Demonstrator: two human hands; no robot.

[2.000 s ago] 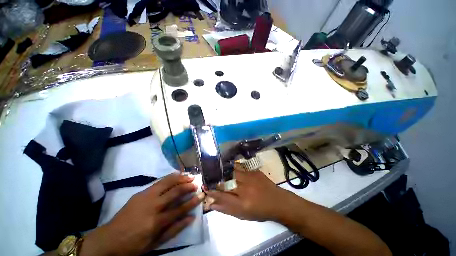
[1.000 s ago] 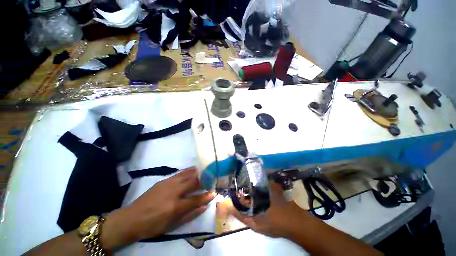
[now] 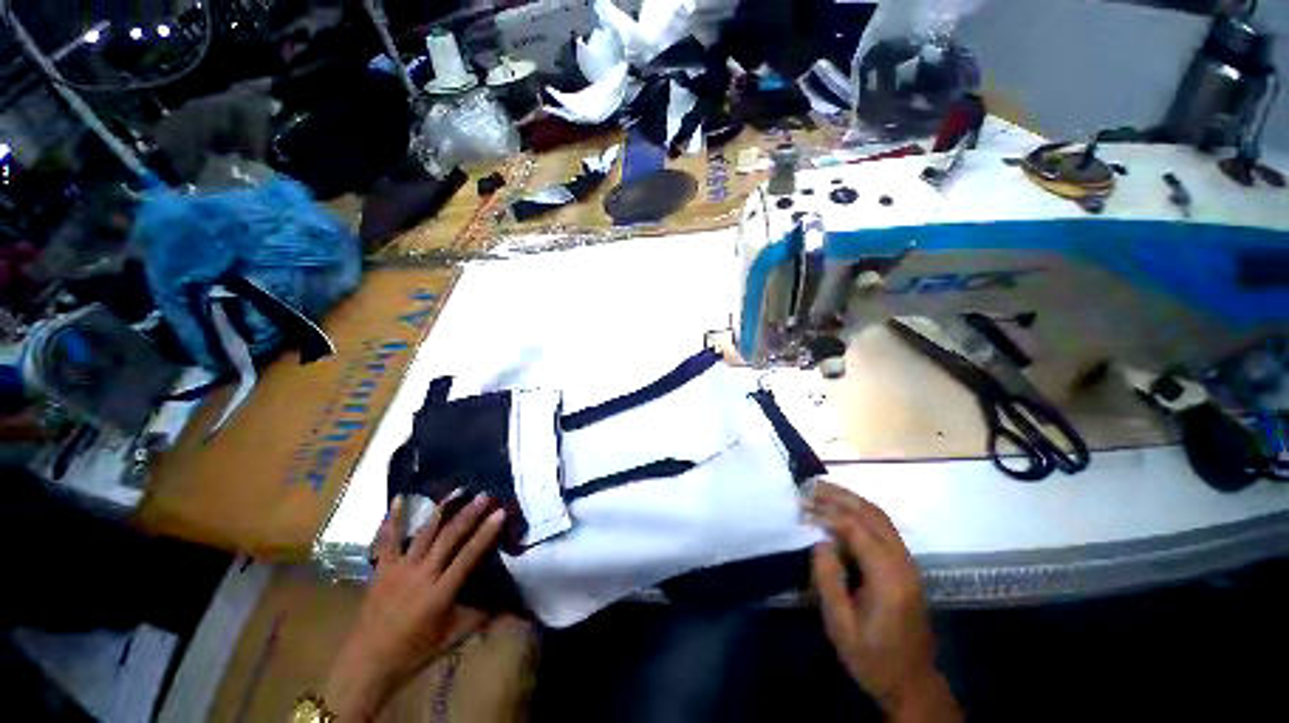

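Observation:
A white fabric piece (image 3: pixel 643 530) lies at the front edge of the sewing table, with narrow black strips and black panels on it. A black panel (image 3: pixel 460 445) is at its left end, beside a pale band. My left hand (image 3: pixel 424 579) lies on the black panel with fingers spread. My right hand (image 3: pixel 862 586) pinches the right edge of the white piece. The fabric's front hangs over the table edge. The needle area (image 3: pixel 792 346) of the sewing machine (image 3: pixel 990 254) is behind the fabric, apart from both hands.
Black-handled scissors (image 3: pixel 1011 410) lie on the machine bed. A blue bundle (image 3: pixel 240 261) is at the left, near printed cardboard (image 3: pixel 332 424). A dark round disc (image 3: pixel 650 194), fabric scraps (image 3: pixel 650 71) and a thread cone (image 3: pixel 448 64) are at the back. A metal flask (image 3: pixel 1219 85) stands back right.
The view has shifted, showing more of the left side. Both hands have left the needle area. The white piece is now nearer the front edge, with my left hand on its black panel.

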